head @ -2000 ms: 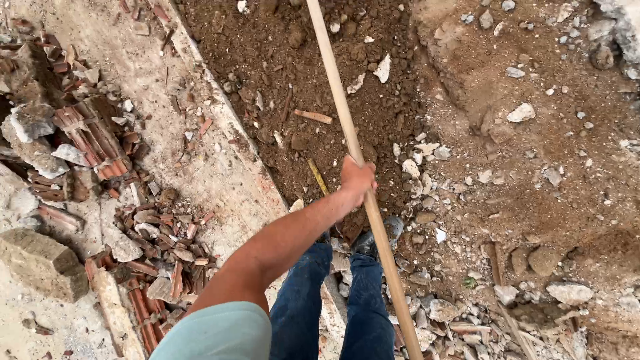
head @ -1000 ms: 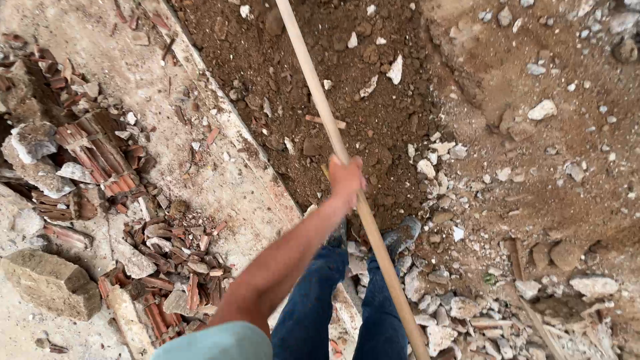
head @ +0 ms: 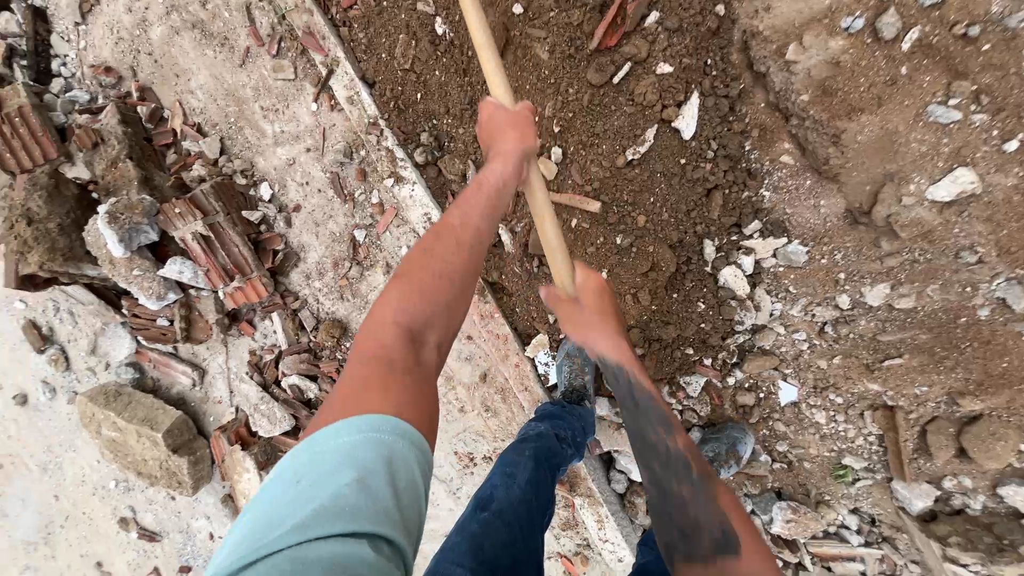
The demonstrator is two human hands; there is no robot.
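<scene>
A long light wooden tool handle [head: 482,50] runs from the top of the view down over loose brown soil [head: 676,204]. My left hand [head: 508,132] is closed around its middle stretch. Lower down, my right hand [head: 586,308] grips the handle near its visible end, with the thumb along the left side. The tool's head lies outside the view. A flat reddish fragment [head: 576,202] rests on the soil just right of the handle.
A concrete edge [head: 472,280] slants past my shoe [head: 575,374]. At left lie broken hollow bricks [head: 220,240] and a squared stone block [head: 144,436]. White rubble chunks [head: 734,280] are scattered right of the soil, with my other shoe [head: 726,448] among them.
My right hand, not visible in the earlier frames, is now on the handle. A reddish piece shows at the top of the soil. My feet stand in a different position.
</scene>
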